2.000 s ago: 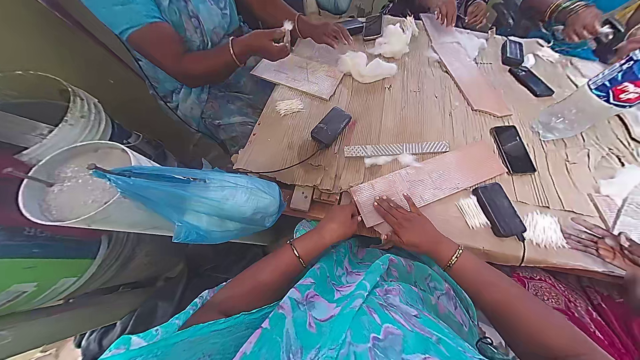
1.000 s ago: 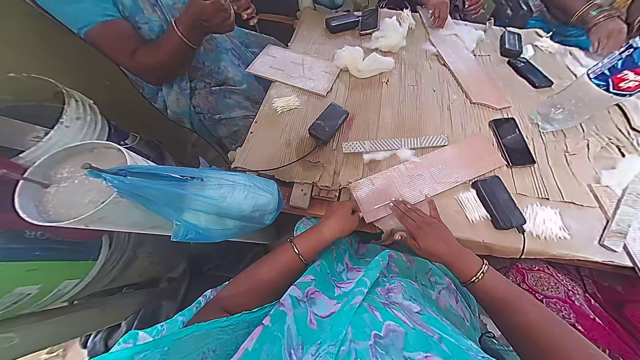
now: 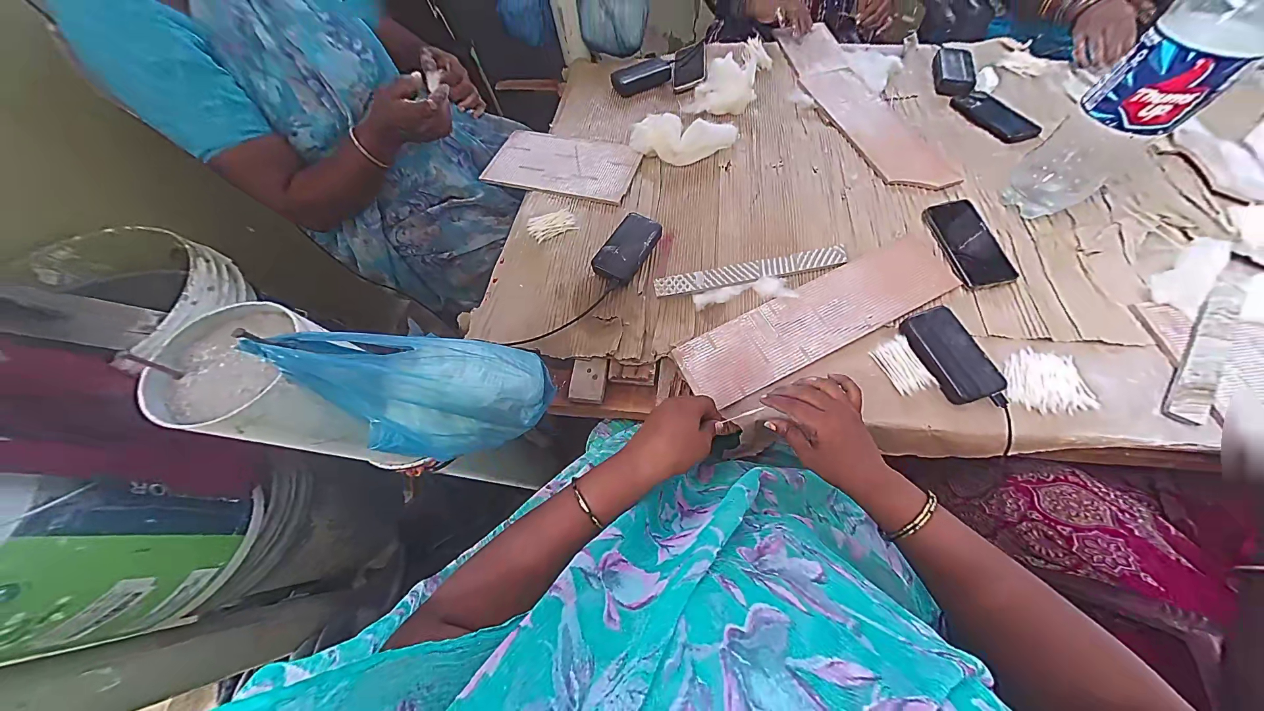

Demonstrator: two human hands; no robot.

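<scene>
A thin white cotton wick (image 3: pixel 748 412) spans the gap between my two hands at the table's near edge. My left hand (image 3: pixel 684 433) pinches its left end. My right hand (image 3: pixel 818 423) is at the other end, fingers bent; whether it grips the wick is hard to tell. Just beyond lies a long pinkish ribbed board (image 3: pixel 820 318). Behind the board are a perforated metal strip (image 3: pixel 750 271) and a tuft of cotton (image 3: pixel 743 292). Right of the board, two piles of white wicks (image 3: pixel 901 364), (image 3: pixel 1049 381) flank a black corded device (image 3: pixel 953 355).
A black phone (image 3: pixel 970 243) and a plastic bottle (image 3: pixel 1062 163) lie at the right. Another black device (image 3: pixel 627 247) and a second board (image 3: pixel 561 166) are at the left. A blue plastic bag (image 3: pixel 454 390) hangs by a white bucket (image 3: pixel 222 370). Other people sit around the table.
My right hand has come off the ribbed board to the table's near edge, beside my left hand. A thin wick now shows between them.
</scene>
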